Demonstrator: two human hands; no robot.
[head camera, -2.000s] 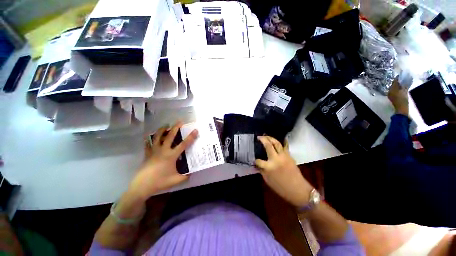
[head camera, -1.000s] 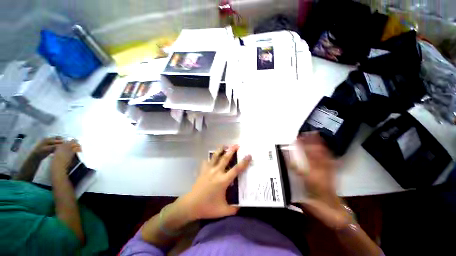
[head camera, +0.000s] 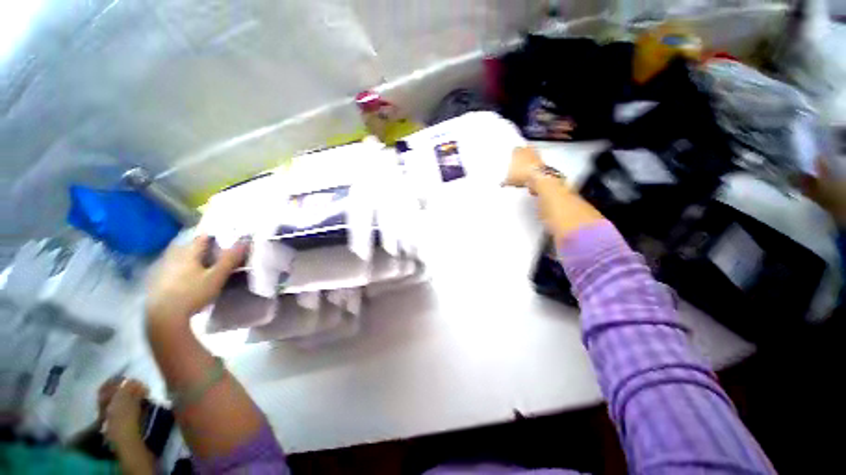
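Observation:
Open-ended white cartons (head camera: 320, 269) with dark picture panels stand in a blurred stack at centre left. My left hand (head camera: 192, 278) is at the stack's left end, its fingers and thumb around the end of a white carton on top. Flat white carton blanks (head camera: 478, 148) with a small dark picture lie at the back centre. My right hand (head camera: 526, 169) touches their right edge; its fingertips are blurred and I cannot tell if they grip a blank. Black packs (head camera: 645, 167) with white labels lie in a pile at the right.
A co-worker's hands (head camera: 125, 413) hold a dark item at the lower left. A blue bag (head camera: 121, 218) is at the left. A black bag (head camera: 575, 88) and crumpled silvery plastic (head camera: 761, 102) are at the back right. Another person's hand (head camera: 824, 190) is at the far right edge.
The view has swung. My left hand has moved from the front edge to the carton stack, where another carton now shows on top. My right hand has reached back to the flat blanks.

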